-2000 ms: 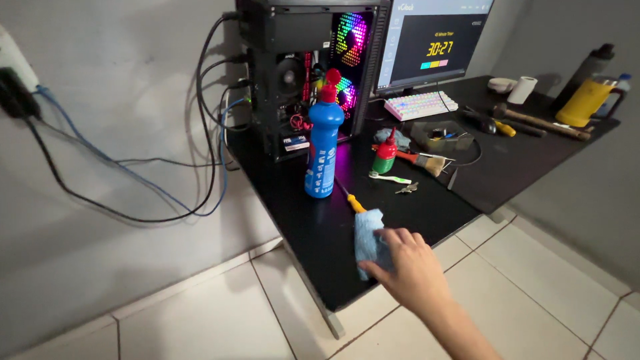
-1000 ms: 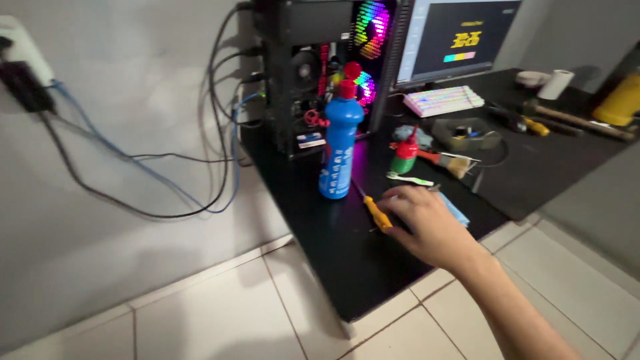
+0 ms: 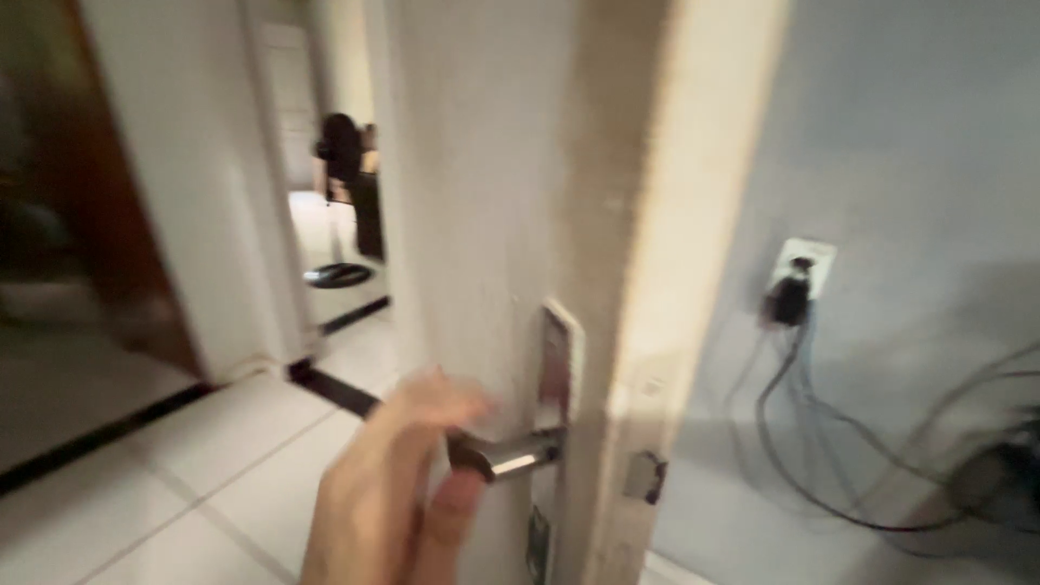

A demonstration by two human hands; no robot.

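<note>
My left hand (image 3: 406, 479), blurred, is beside the metal lever handle (image 3: 508, 457) of a light-coloured door (image 3: 487, 203). Its fingers are raised above the lever's end and the thumb is at the near underside, apart from the fingers. The lever itself shows uncovered between them; whether the thumb touches it is unclear. Above the lever runs a long handle plate (image 3: 556, 357). On the door's edge is a metal latch plate (image 3: 642, 475). My right hand is out of view.
Right of the door, a wall outlet (image 3: 800, 268) holds a black plug (image 3: 790, 301) with hanging cables (image 3: 768, 422). Left, beyond a doorway, a dark object on a round-based stand (image 3: 337, 275) rests on the tiled floor (image 3: 244, 479). A dark brown door or panel (image 3: 122, 211) is at far left.
The view has swung from the black desk to the door. My right hand, earlier over the desk near the blue cloth and yellow-handled screwdriver, has left view; my left hand has appeared by the lever.
</note>
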